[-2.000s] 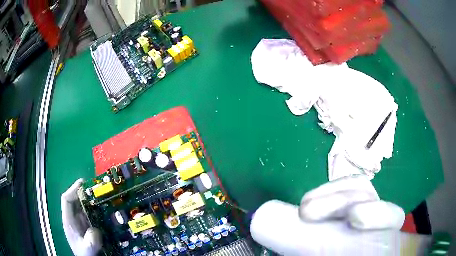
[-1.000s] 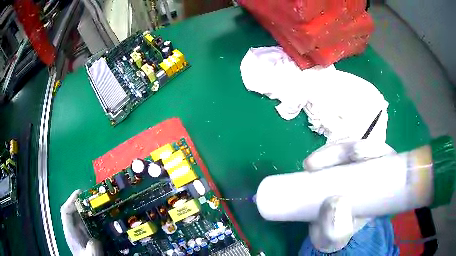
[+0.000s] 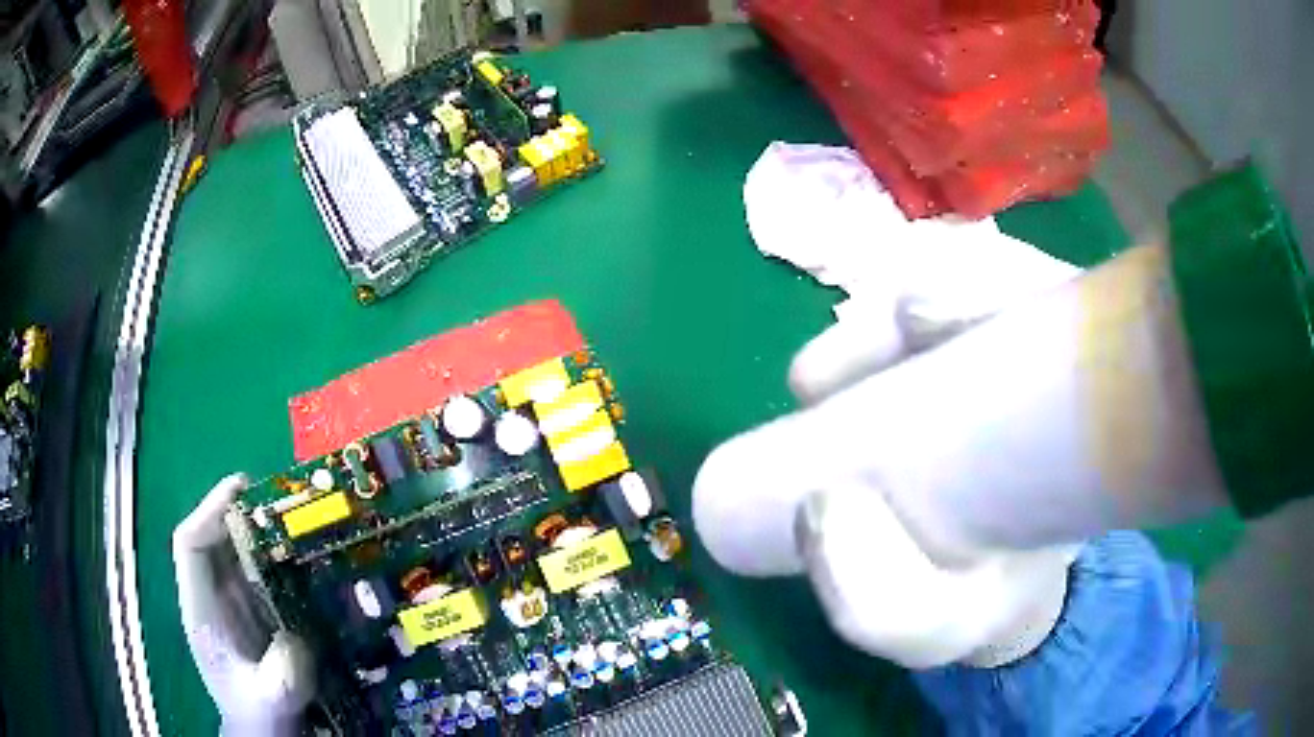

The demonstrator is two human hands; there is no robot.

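Note:
A green power board point(image 3: 490, 562) with yellow transformers, capacitors and a ribbed heat sink point(image 3: 677, 708) lies in front of me, partly over a red foam pad point(image 3: 432, 377). My gloved left hand point(image 3: 238, 619) grips the board's left edge. My gloved right hand point(image 3: 922, 590) holds a fat white dispensing syringe point(image 3: 994, 418) with a green end cap point(image 3: 1242, 338). The syringe's front end is beside the board's right edge. I cannot make out its needle.
A second power board point(image 3: 447, 166) lies at the back left. Stacked red foam pads point(image 3: 951, 101) and a white cloth point(image 3: 829, 209) are at the back right, the cloth partly behind the syringe. A metal rail point(image 3: 127, 418) runs along the left, with another board point(image 3: 18, 418) beyond it.
The syringe has tilted, its cap end rising and coming nearer the camera, and its front has moved slightly left. My left hand keeps hold of the board. The view has shifted a little.

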